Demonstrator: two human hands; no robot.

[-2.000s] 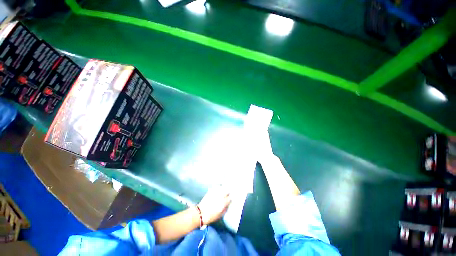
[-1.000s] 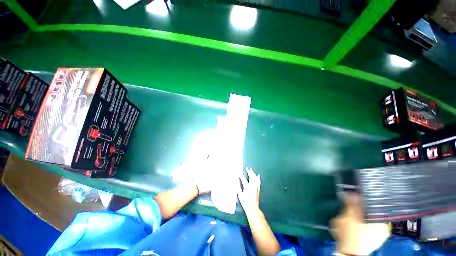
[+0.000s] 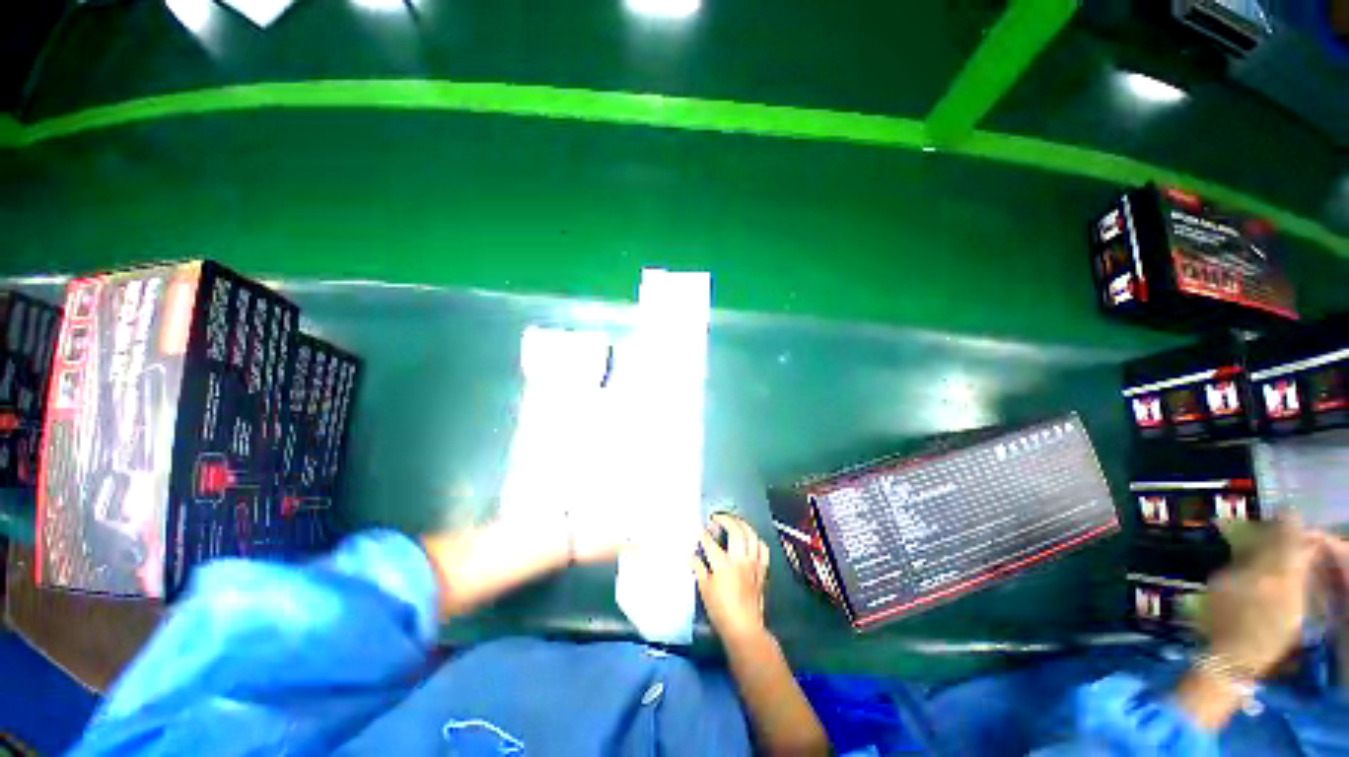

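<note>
A long bright white label strip (image 3: 669, 429) lies lengthwise on the green bench in front of me. A second white strip (image 3: 559, 407) lies left of it, partly lost in glare. My left hand (image 3: 595, 538) reaches to the long strip's left side; glare hides its fingers. My right hand (image 3: 732, 574) is at the strip's lower right edge with fingers bent; whether it holds a small seal cannot be told. A black retail box (image 3: 962, 518) with white text and red trim lies slanted to the right of my right hand.
Black retail boxes (image 3: 126, 429) with red tool pictures stand at left, above part of a brown carton. More boxes (image 3: 1191, 407) are stacked at right, one (image 3: 1206, 259) farther back. A co-worker's hands (image 3: 1258, 599) are at lower right. A green rail (image 3: 592, 104) crosses behind.
The black box that was blurred beside the co-worker's hand now lies on the bench near my right hand. The co-worker's hand has moved right. My right hand's fingers are more bent.
</note>
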